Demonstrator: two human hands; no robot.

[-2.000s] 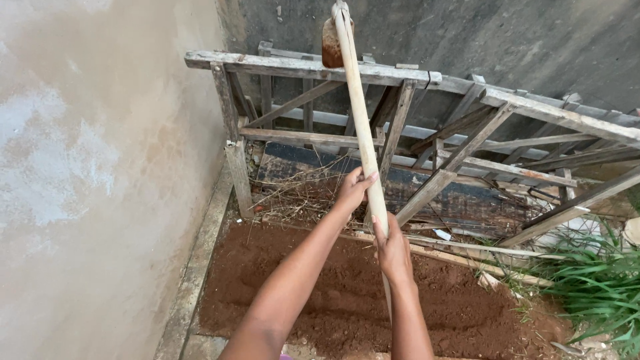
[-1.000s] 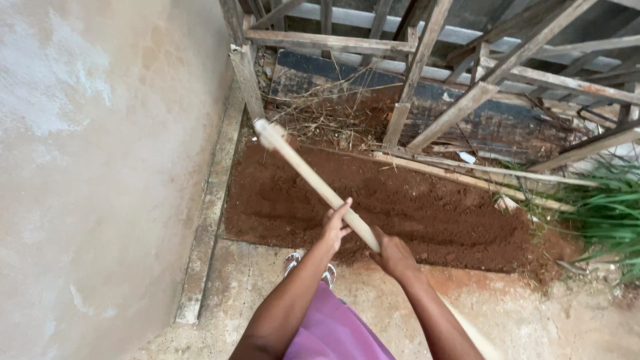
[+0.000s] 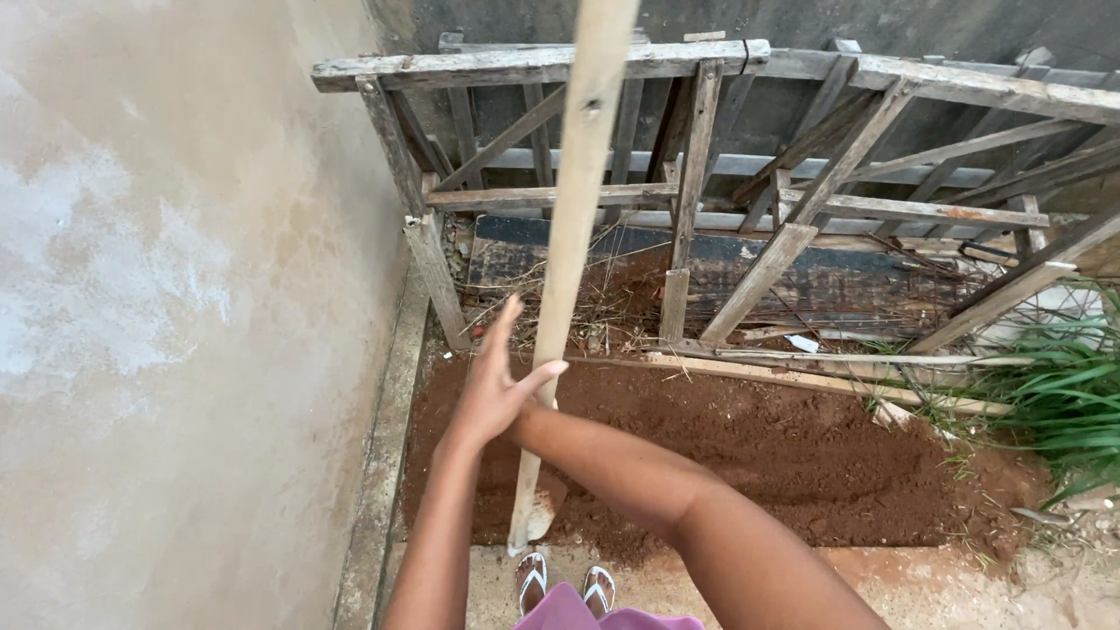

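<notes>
A hoe with a long wooden handle (image 3: 573,201) stands roughly upright before me, its soil-stained blade (image 3: 546,503) low at the near edge of a bed of reddish-brown soil (image 3: 744,446). My left hand (image 3: 499,385) is beside the handle, fingers extended and thumb apart, the thumb tip crossing in front of the wood. My right forearm reaches across to the same stretch of handle. My right hand (image 3: 527,418) is mostly hidden behind the left one, so its fingers and grip do not show.
Weathered wooden trestles (image 3: 542,66) stand behind the bed, over dry twigs and a dark board (image 3: 857,293). A plastered wall (image 3: 192,306) rises at the left. Long green grass (image 3: 1067,385) grows at the right. My feet in white flip-flops (image 3: 531,577) are at the bed's near edge.
The hoe has swung from a slant to nearly upright, its blade now low near my feet. My left hand has opened, and my right arm has crossed over to the left.
</notes>
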